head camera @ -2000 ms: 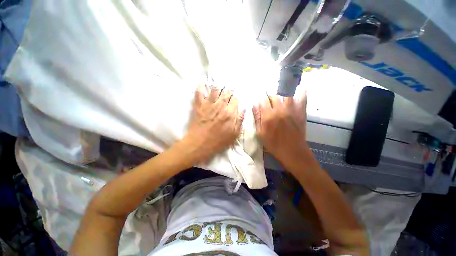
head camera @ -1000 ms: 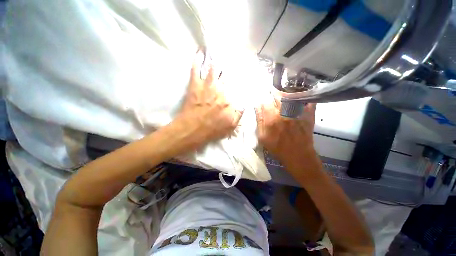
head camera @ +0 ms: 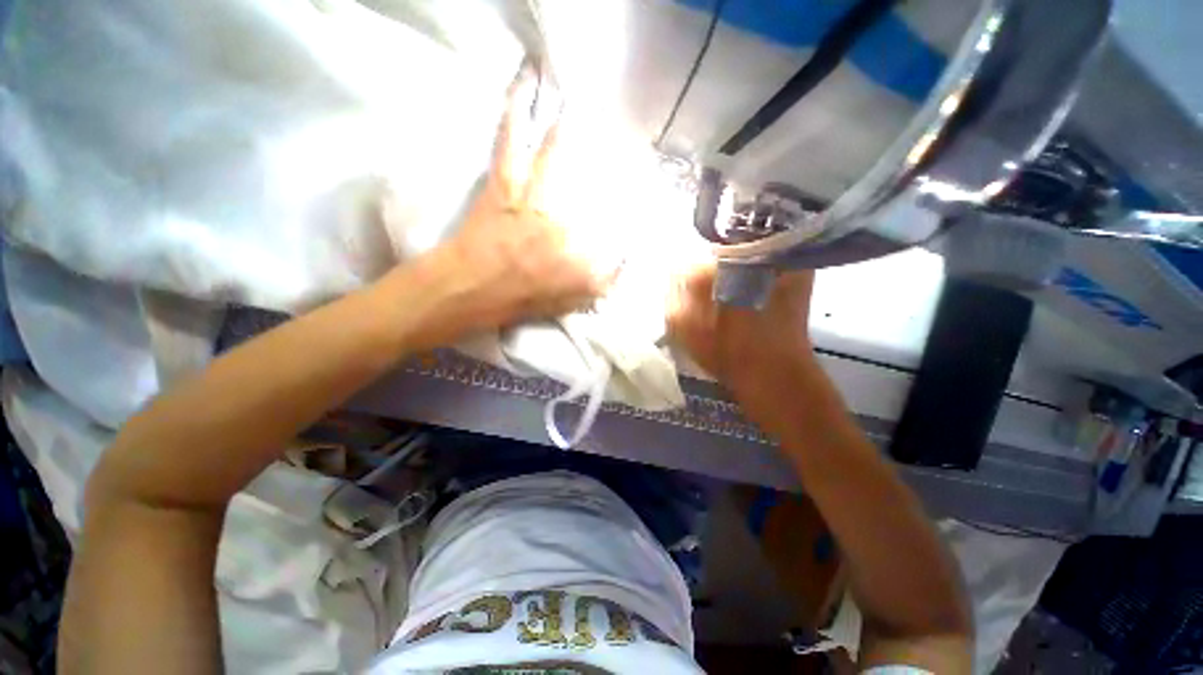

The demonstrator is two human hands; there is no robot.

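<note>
A large cream-white cloth (head camera: pixel 304 145) lies spread on the machine table, left of and under the sewing machine head (head camera: pixel 844 92). My left hand (head camera: pixel 508 251) lies on the cloth with thumb and fingers spread, pressing it. My right hand (head camera: pixel 745 323) is at the cloth's edge beside the needle area, partly hidden behind the machine's round metal part. Its fingertips are lost in lamp glare, so its hold is unclear. A bunched cloth end (head camera: pixel 640 376) with a white cord loop (head camera: pixel 575 409) hangs toward me between my hands. The needle and presser foot are hidden by glare.
A black phone (head camera: pixel 966 376) lies on the table right of my right hand. The grey ruled table edge (head camera: pixel 528 396) runs in front of me. Small tools (head camera: pixel 1121 442) stand at the table's right end. More cream cloth (head camera: pixel 297 567) is heaped at lower left.
The cloth and its cord end have moved away from me, baring more of the ruled edge. My left hand has moved forward with the cloth. The machine head looks larger and closer than at first.
</note>
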